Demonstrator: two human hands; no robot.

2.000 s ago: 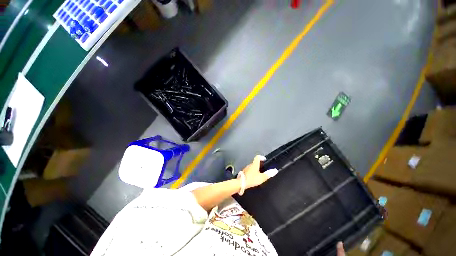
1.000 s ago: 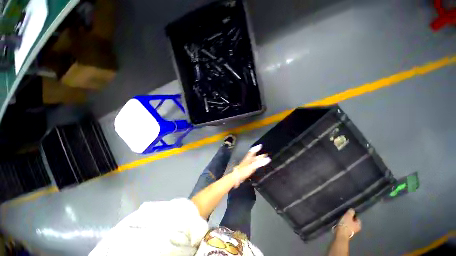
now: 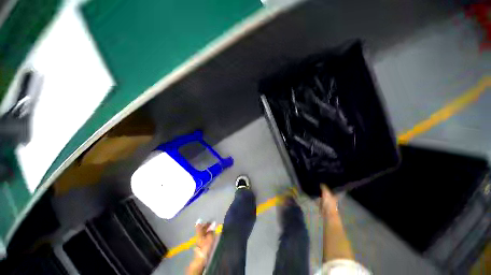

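Note:
A large black crate [image 3: 395, 137] filled with long narrow black parts [image 3: 320, 121] stands on the floor ahead, right of centre. My right hand [image 3: 329, 203] is at its near rim, fingers hooked on the edge; they are blurred and partly hidden. My left hand [image 3: 204, 234], with white fingertip coverings, hangs low left of my legs, holding nothing, fingers apart. A second black crate [image 3: 422, 196] sits on the floor to the right, beside the filled one; its inside is too dark to read.
A white-topped stool with blue legs [image 3: 163, 184] stands left of the filled crate. The green bench [image 3: 161, 32] curves across the upper left, with a white sheet [image 3: 75, 96] and a blurred black item on it. Black crates [image 3: 121, 231] and cartons [image 3: 116, 142] are at lower left. Yellow floor line [image 3: 452, 110].
Both hands have let go of the second crate, which now sits on the floor at right. My right hand is at the filled crate, now farther from the stool. My left hand has dropped beside my legs.

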